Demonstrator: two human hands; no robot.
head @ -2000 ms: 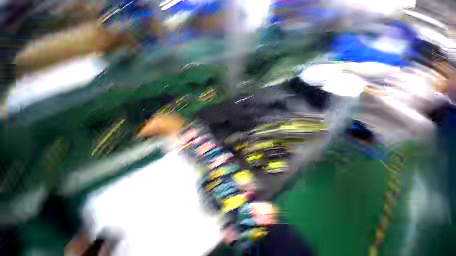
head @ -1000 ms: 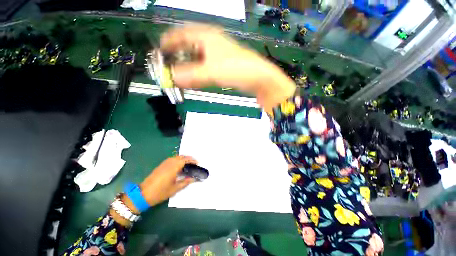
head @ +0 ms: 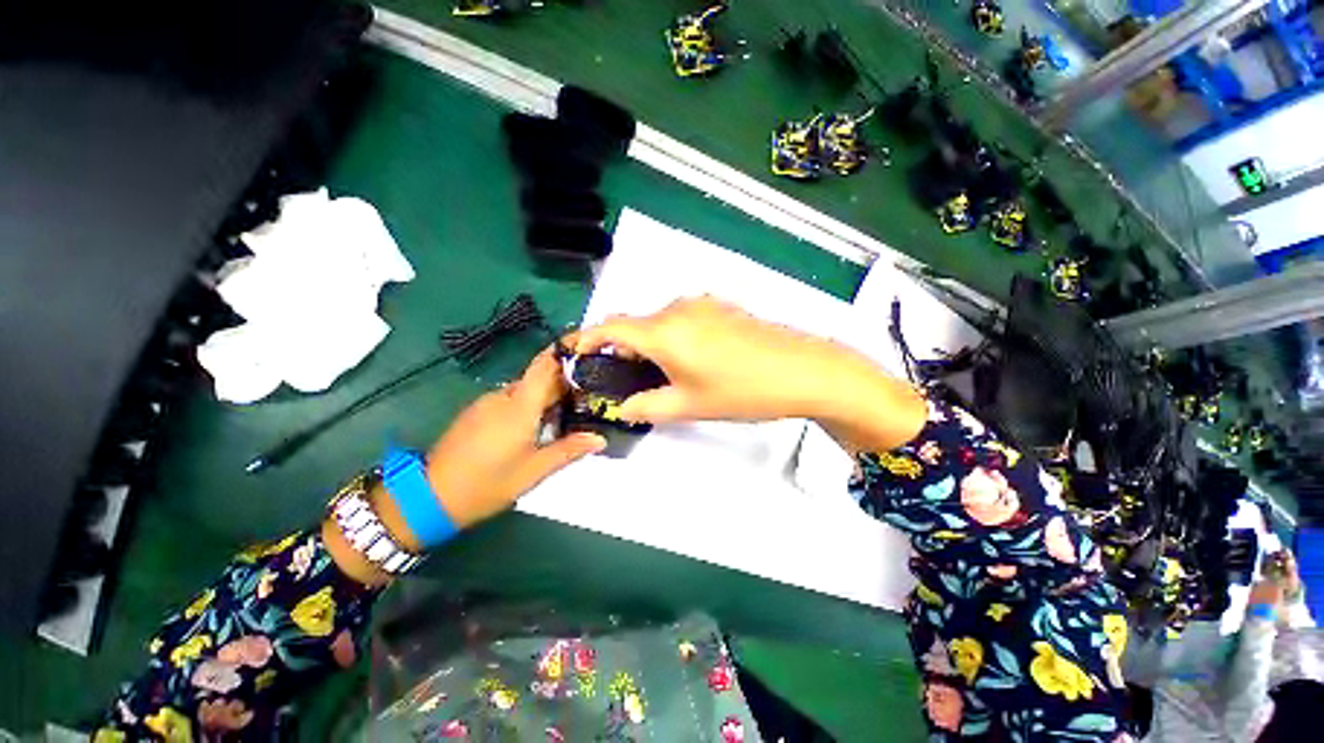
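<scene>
My left hand (head: pixel 508 438) and my right hand (head: pixel 707 363) meet over the white paper sheet (head: pixel 697 479). Between them is a small black adapter housing (head: pixel 616 376) with a circuit board with yellow parts (head: pixel 607 412) at its lower edge. My left fingers hold its left and lower side, my right fingers its top and right. How far the board sits inside is hidden by the fingers. A black output cord (head: pixel 381 392) trails left from the hands, bundled near them, its straight plug end lying on the green bench.
Black housing pieces (head: pixel 564 189) stand in a column above the sheet. A crumpled white cloth (head: pixel 302 298) lies left, beside a large dark panel (head: pixel 116 276). Boards (head: pixel 820 145) sit on the green belt. Boards and cords (head: pixel 1082 392) are heaped right. Another person's arm (head: pixel 1252 646) shows lower right.
My right hand has come down from over the belt to meet my left hand. A board with yellow parts and a trailing cord now show at the housing. The view has shifted.
</scene>
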